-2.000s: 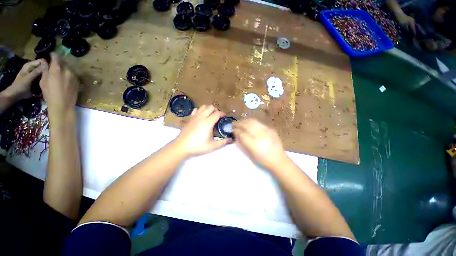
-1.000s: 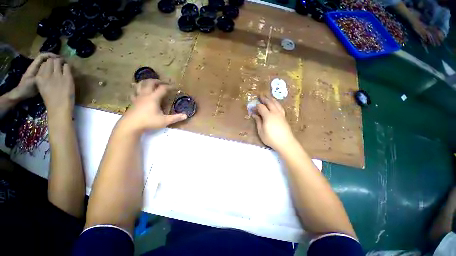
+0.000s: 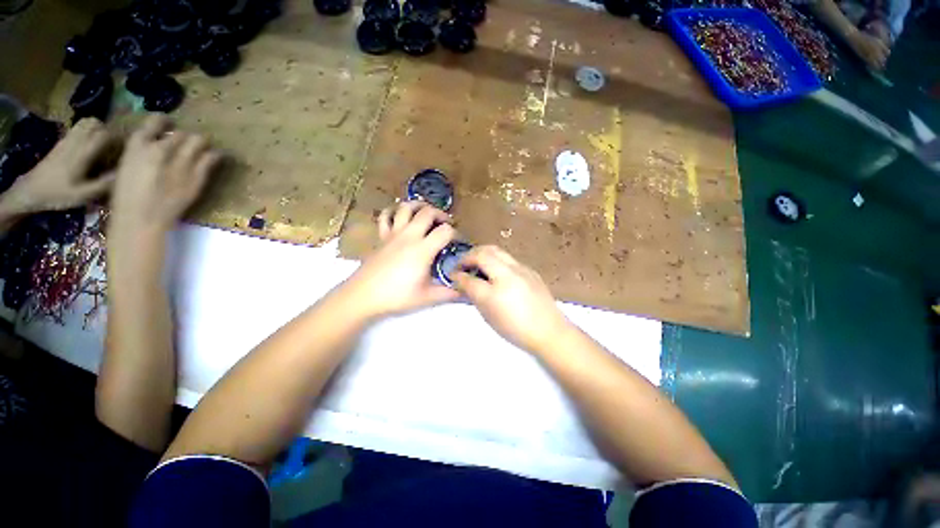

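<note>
A black housing [image 3: 451, 264] lies at the near edge of the brown work board, between my two hands. My left hand [image 3: 407, 258] holds its left side. My right hand [image 3: 502, 292] has its fingertips on the housing's opening; a pale surface shows inside, partly hidden by the fingers. A second black housing [image 3: 430, 190] lies just beyond my left fingers. White discs [image 3: 572, 172] lie close together on the board to the right, and a single disc [image 3: 590, 78] lies farther back.
Black housings [image 3: 416, 29] stand at the back, with a larger pile at far left. A neighbour's hands [image 3: 155, 170] work at left beside red and white wires [image 3: 64, 270]. A blue parts tray [image 3: 744, 57] is at far right. A housing with disc fitted [image 3: 786, 207] lies on the green surface.
Both hands have come together around one housing. The other housing now lies farther right. The near white disc has left its spot on the board. The fitted housing on the green surface has moved right.
</note>
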